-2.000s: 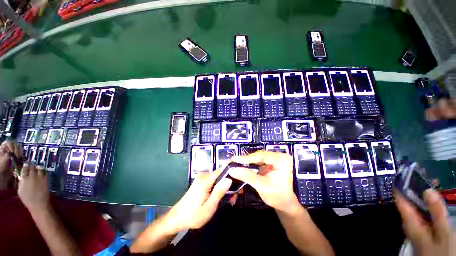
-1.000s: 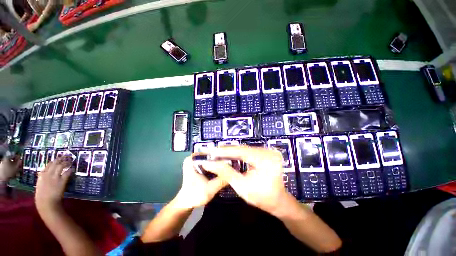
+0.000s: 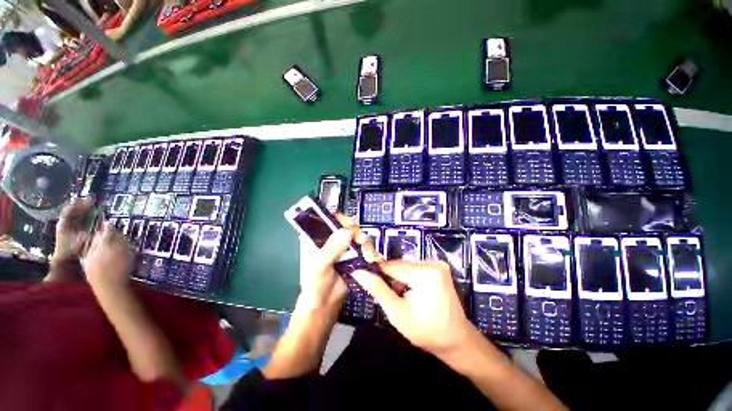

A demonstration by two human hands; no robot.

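Note:
A keypad phone [image 3: 315, 225] with a silver-white frame and dark screen is held tilted in front of the tray, screen end up and left. My left hand [image 3: 321, 269] grips its side, and my right hand [image 3: 417, 297] holds its lower end; the fingers hide most of the keys. Behind and right is a black tray [image 3: 689, 210] with two upright rows of phones and a sideways middle row. The middle row's right pocket is empty and glossy. Another pocket in the front row looks empty. A single phone [image 3: 330, 193] lies left of the tray, partly covered by the held phone.
Several part-built phones [image 3: 497, 64] lie on the green belt [image 3: 425, 40] beyond a pale rail. Stacked phone trays [image 3: 241, 201] stand at left, beside another worker's hands [image 3: 108, 253]. A round fan [image 3: 40, 181] is far left. Red parts trays [image 3: 201, 12] are on the far side.
The phone in my hands is now raised to the left with its screen showing. My right hand has moved to its lower end. The view has shifted, and the other worker's hands have moved.

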